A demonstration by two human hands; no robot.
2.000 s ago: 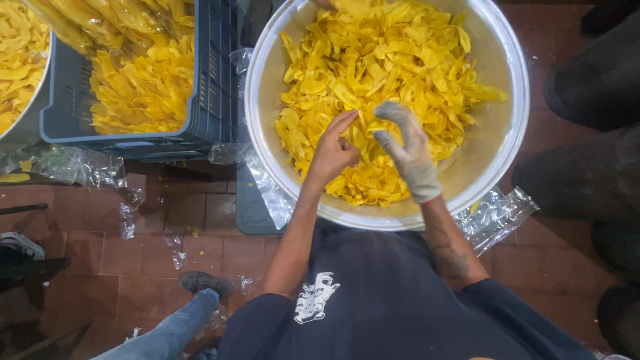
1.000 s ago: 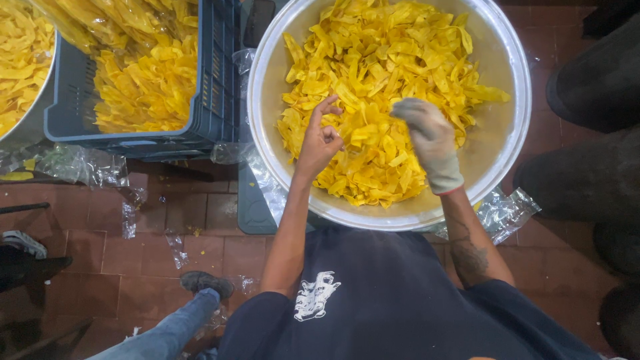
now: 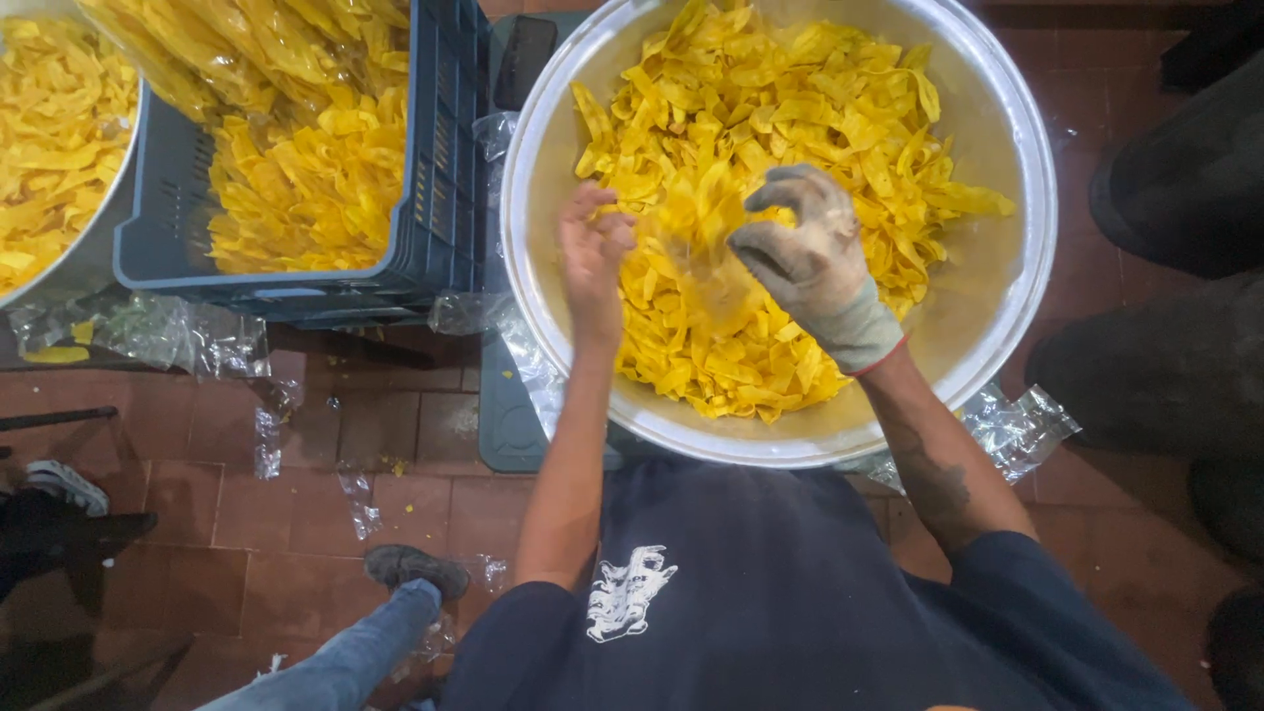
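Note:
A large round metal bowl (image 3: 1022,286) holds a heap of thin yellow fried chips (image 3: 780,109), which look like plantain strips. Over the left part of the bowl is my bare left hand (image 3: 595,262), slightly blurred, its fingers curled and apart with nothing seen in them. My right hand (image 3: 810,257), in a pale work glove with a red-edged cuff, is raised over the heap, thumb and fingers curved apart. Between the two hands lies a blurred patch of yellow chips; whether they are moving cannot be told. No chip is plainly held by either hand.
Left of the bowl stands a blue-grey plastic crate (image 3: 267,283) with clear bags of yellow chips (image 3: 306,188). Another metal bowl (image 3: 123,188) of chips is at the far left. Clear plastic film (image 3: 1017,430) sticks out under the big bowl. Another person's shoe (image 3: 417,571) rests on the tiled floor.
My left hand has moved left, away from the middle of the heap. The gloved right hand has stayed over the chips, its fingers changing shape.

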